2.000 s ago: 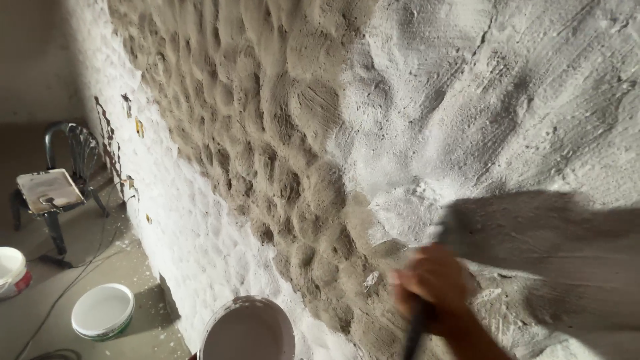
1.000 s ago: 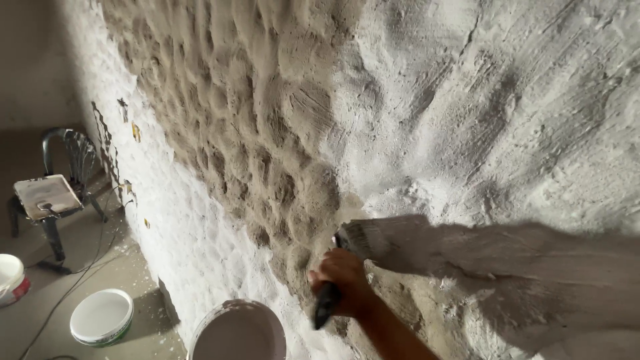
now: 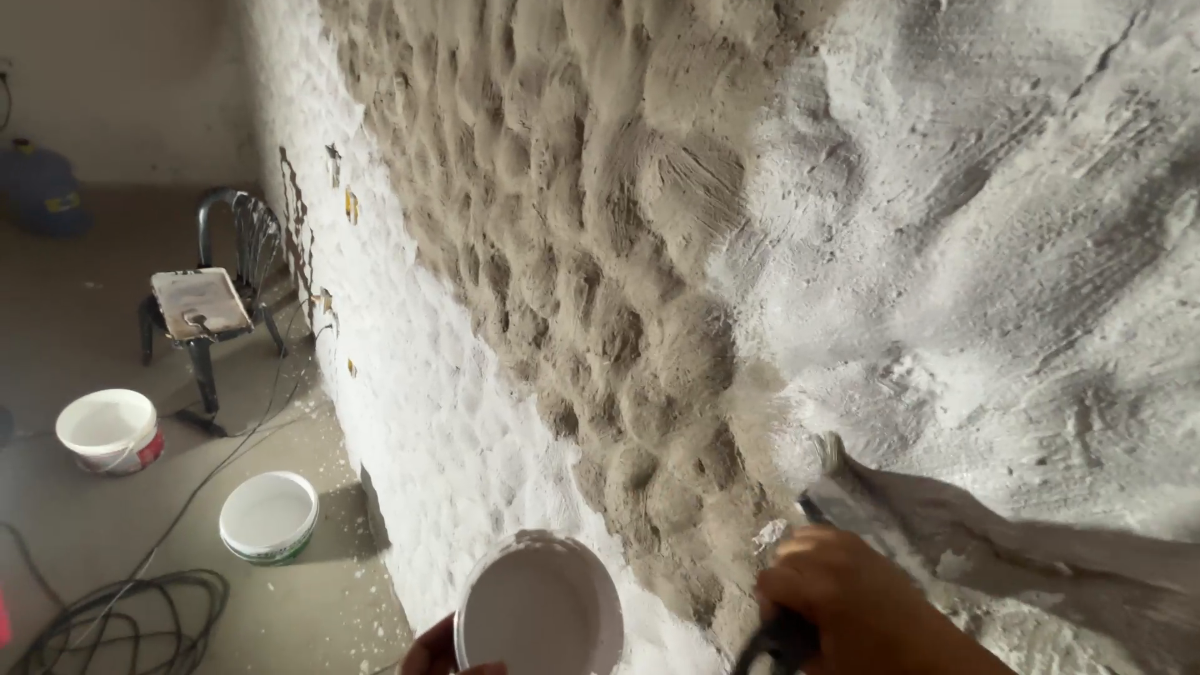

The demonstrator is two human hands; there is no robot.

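Observation:
My right hand (image 3: 834, 581), at the lower right, is closed around the dark handle of a paintbrush (image 3: 830, 459). The brush's pale bristles are at the textured wall (image 3: 637, 281), near the border between bare grey-brown plaster and white paint. My left hand (image 3: 436, 649), at the bottom edge and partly cut off, grips the rim of a round tub of whitish paint (image 3: 534, 609). The tub is just left of my right hand, in front of the white-painted lower wall.
On the floor at left stand a white bucket (image 3: 108, 431), a second round tub (image 3: 270, 516) and a coiled cable (image 3: 122, 623). A dark chair (image 3: 239, 225) holds a paint-smeared tray (image 3: 202, 305). A blue water jug (image 3: 42, 192) is farther back. Electrical openings with wires (image 3: 323, 300) mark the wall.
Between the earlier frames my right hand moved left and down with the brush along the wall. Fingers of my left hand now show at the tub. The view has shifted.

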